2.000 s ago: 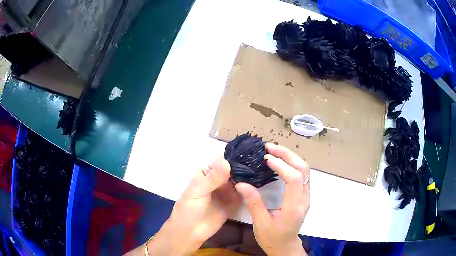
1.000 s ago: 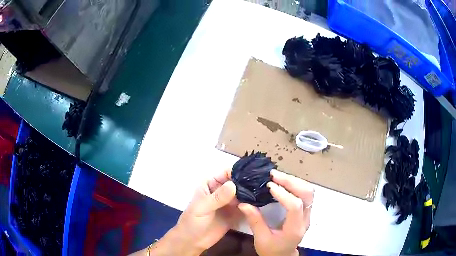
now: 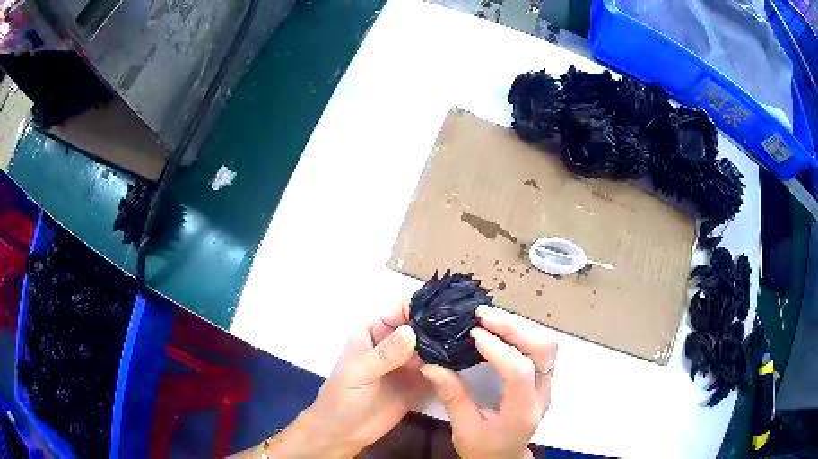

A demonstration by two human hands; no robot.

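Observation:
A glossy black spiky hair piece [image 3: 448, 320] is held between both hands above the near edge of the white sheet [image 3: 300, 260]. My left hand [image 3: 372, 376] grips its left side with thumb and fingers. My right hand [image 3: 502, 381] grips its right side, fingertips and thumb on the edge. The side facing down is hidden. The white oval glue dish [image 3: 557, 256] sits on the stained cardboard mat [image 3: 448, 193], with a thin white stick [image 3: 599, 264] across it, its end out to the right.
Black hair pieces [image 3: 619, 130] are heaped along the cardboard's far edge. Small black parts [image 3: 719, 318] lie at the right. A blue bin [image 3: 668, 67] stands beyond. A yellow and black tool [image 3: 764, 403] is at the right edge. A grey metal box [image 3: 152, 63] stands at left.
The bench scene sits lower in the picture than two seconds ago, as the view shifted. Both hands still hold the hair piece, which has turned slightly.

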